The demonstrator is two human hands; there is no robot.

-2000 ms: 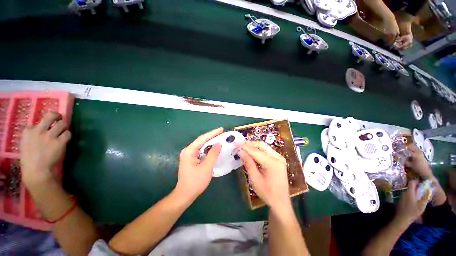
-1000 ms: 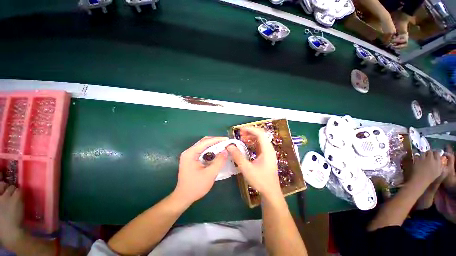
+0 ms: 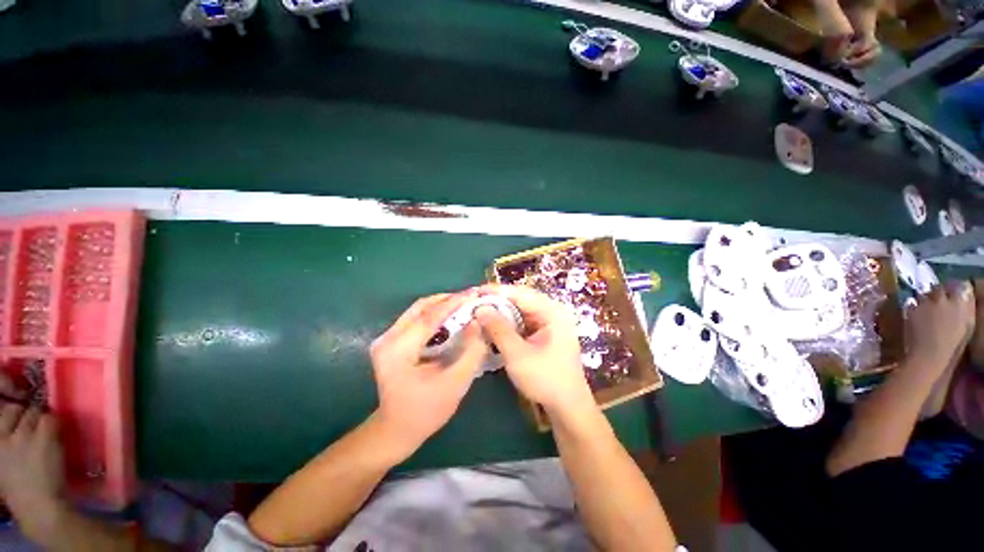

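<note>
A white housing cover (image 3: pixel 499 315) is held between my two hands in front of me, mostly hidden by fingers; one dark hole shows near my left fingers. My left hand (image 3: pixel 423 361) grips its left side. My right hand (image 3: pixel 540 347) grips its right side, with both thumbs close together on top. Whether an insert sits under the thumbs is hidden. The tan cardboard parts box (image 3: pixel 639 343), full of coppery and silver pieces, lies just right of and partly behind my right hand.
White covers (image 3: pixel 801 286) are piled on a clear plastic bag (image 3: pixel 860 334) at right. A dark-handled tool (image 3: pixel 663 426) lies beside the box. A pink compartment tray (image 3: pixel 130 356) is at far left. Part-built units (image 3: pixel 602 51) stand on the conveyor belt. Neighbours' hands show left, right and upper right.
My right hand's fingers have closed around the cover's right side, and the thumbs have come together. The belt units have shifted right. The neighbour's hand left the tray's upper cells.
</note>
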